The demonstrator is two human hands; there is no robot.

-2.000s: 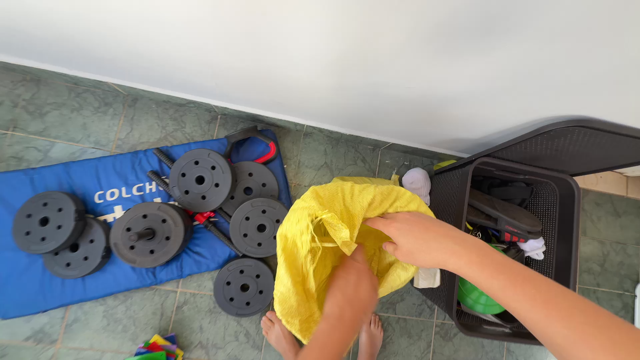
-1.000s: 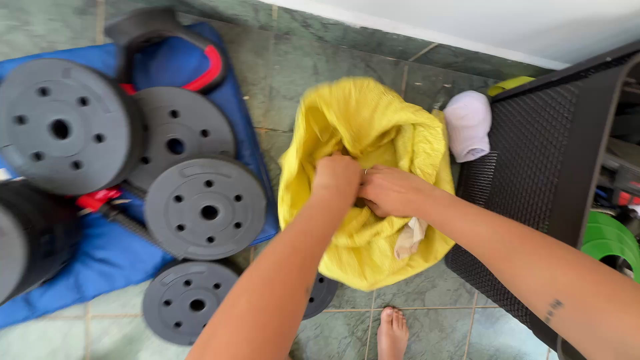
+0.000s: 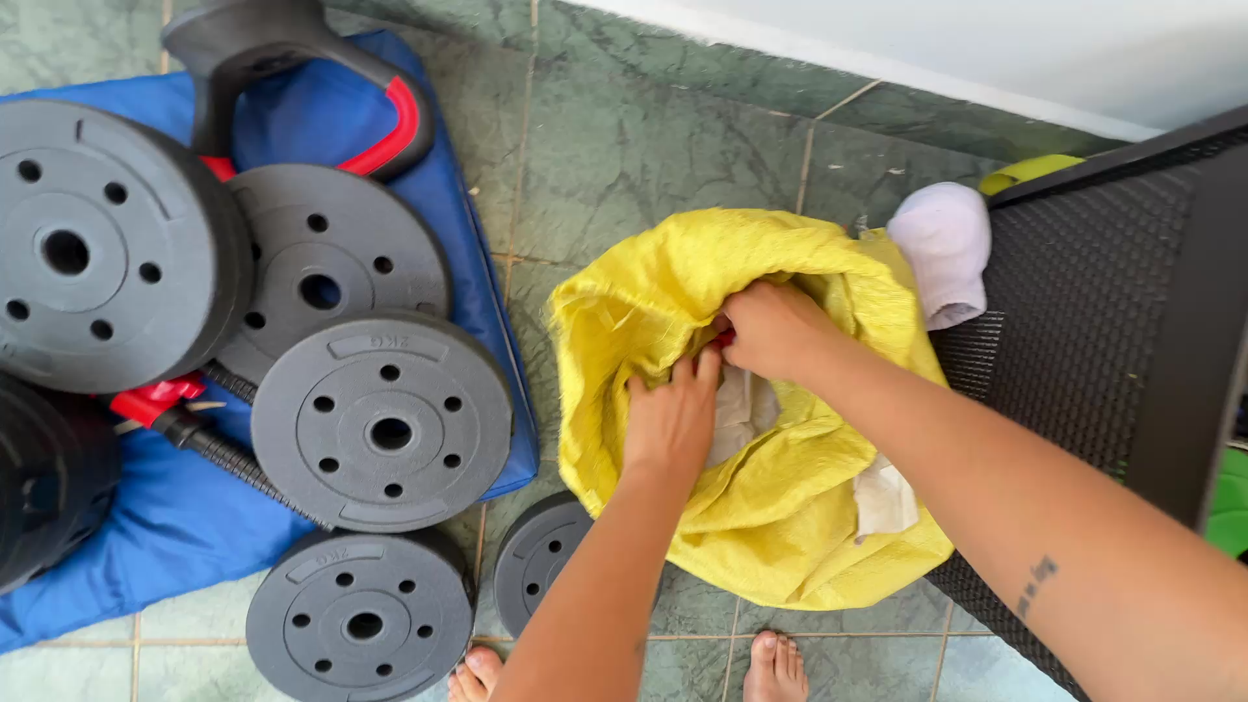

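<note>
A yellow woven sack (image 3: 780, 565) stands on the floor with its mouth facing up. My left hand (image 3: 676, 405) reaches inside, its fingers bent near the inner wall; whether it grips anything is hidden. Beside it in the opening, my right hand (image 3: 780, 327) has its fingertips closed at a small red thing (image 3: 722, 338), mostly hidden by the fingers. Pale cloth (image 3: 743, 414) lies inside the sack below my hands. Another whitish scrap (image 3: 884, 499) is on the sack's outer side. A white sock-like item (image 3: 942, 255) is against the sack's upper right.
Several grey weight plates (image 3: 327, 429) and a black-and-red kettlebell handle (image 3: 405, 122) lie on and beside a blue mat (image 3: 502, 419). A threaded dumbbell bar (image 3: 229, 453) is among them. A dark woven-texture plastic bin (image 3: 1082, 322) stands at right, near the wall (image 3: 936, 49).
Both hands were close together inside the sack one second ago; now they are farther apart, and a red thing shows at my right fingertips. The view has moved closer since two seconds ago.
</note>
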